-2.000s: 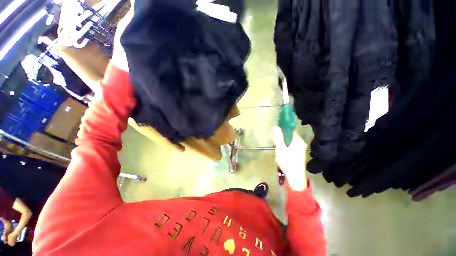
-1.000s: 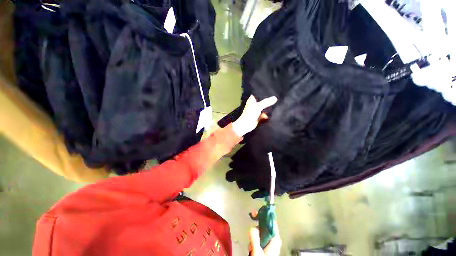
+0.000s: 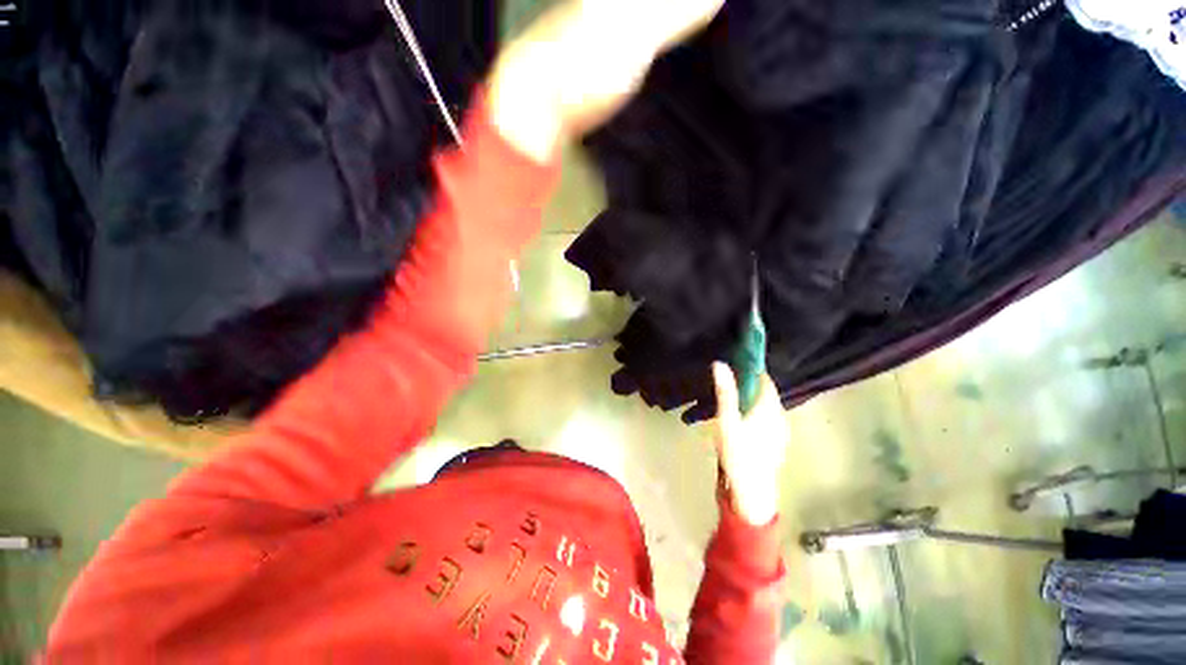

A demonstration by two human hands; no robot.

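Black gathered garments [image 3: 884,169] hang in a row at the right, with a scalloped lower edge. My right hand [image 3: 754,448] is closed around a green air gun [image 3: 751,357], its thin nozzle pointing up in front of the black cloth. My left hand [image 3: 592,65] is raised at the top middle, over the left edge of that row. It is blurred and overexposed, and its fingers reach the picture's top edge, so whether it grips cloth cannot be told.
More black garments [image 3: 247,182] hang at the left, with mustard cloth [image 3: 59,370] behind them. Metal rack legs [image 3: 871,534] stand on the greenish floor. Folded grey-blue cloth [image 3: 1119,604] is at the bottom right, white cloth at the top right.
My left hand has gone from the left row to the right row and risen to the top. The green gun has moved right, then down, then back up against the right row.
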